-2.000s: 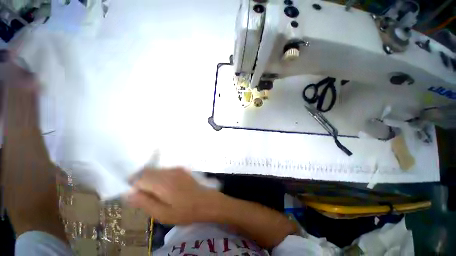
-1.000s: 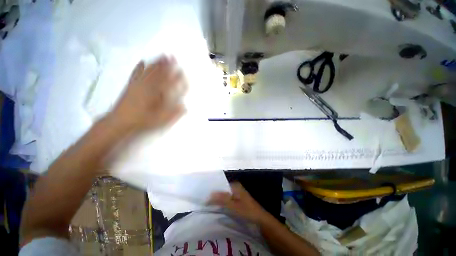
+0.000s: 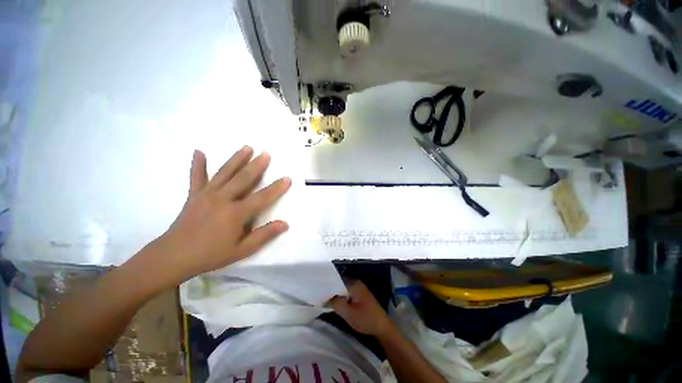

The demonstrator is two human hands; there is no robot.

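Observation:
A white fabric garment piece (image 3: pixel 299 280) lies on the white table left of the needle and hangs over the front edge towards my lap. Its outline on the table is washed out. My left hand (image 3: pixel 224 212) lies flat on it, palm down, fingers spread. My right hand (image 3: pixel 363 305) is below the table edge, with its fingertips closed on the hanging cloth's right edge. The presser foot and needle area (image 3: pixel 318 131) glows in lamp light, right of my left fingertips.
Black-handled scissors (image 3: pixel 441 116) and a slim silver tool (image 3: pixel 452 173) lie under the sewing machine arm (image 3: pixel 478 45). A tan block (image 3: pixel 570 207) and scraps lie at the right. A yellow-framed support (image 3: pixel 516 284) and heaped white pieces (image 3: pixel 538 340) are below; a taped box (image 3: pixel 142 340) is left.
My left hand has moved from the far left onto the cloth beside the needle and now rests with its fingers spread. My right hand has moved right, below the table edge. The view has shifted.

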